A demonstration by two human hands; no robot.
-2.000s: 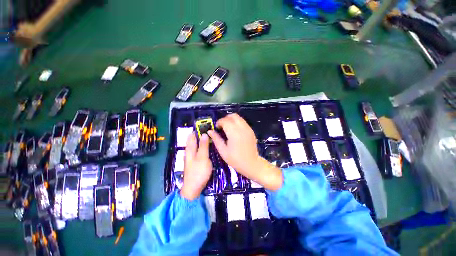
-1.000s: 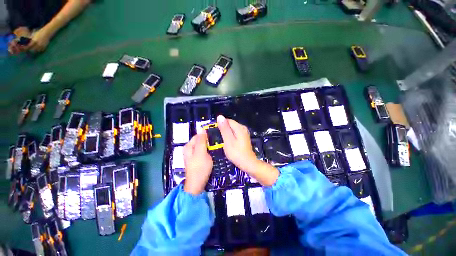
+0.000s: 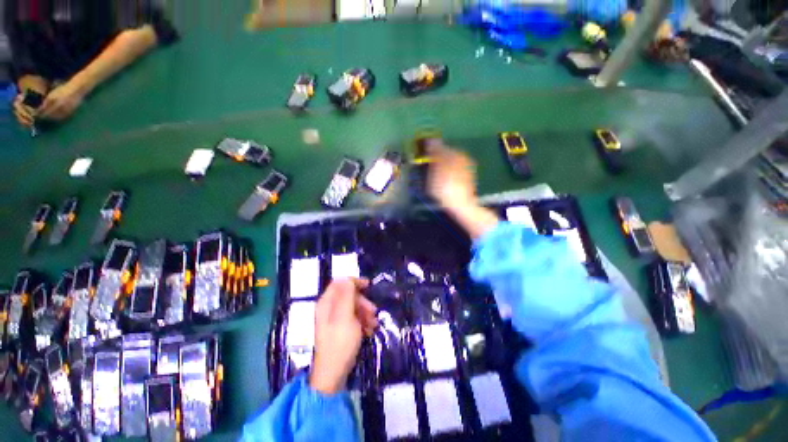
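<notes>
My right hand (image 3: 453, 179), motion-blurred, is stretched out beyond the tray's far edge, with its fingertips on a yellow-framed black phone housing (image 3: 422, 164) over the green bench. The blur hides whether the housing touches the bench. My left hand (image 3: 339, 332) is over the left part of the glossy black tray (image 3: 389, 229), fingers loosely curled, with nothing visible in it. White-faced flat parts (image 3: 303, 277) lie in several tray pockets. My right sleeve hides part of the tray's right side.
Dense stacks of phone units (image 3: 207, 274) stand left. Loose units (image 3: 342, 182) and yellow-framed housings (image 3: 515, 154) lie beyond the tray. Clear blister trays (image 3: 743, 285) and a metal post (image 3: 726, 160) are right. Another person's hands (image 3: 56, 104) are far left.
My right hand has moved from above the tray to beyond its far edge with the yellow-framed housing. My left hand has let go of it and sits lower over the tray.
</notes>
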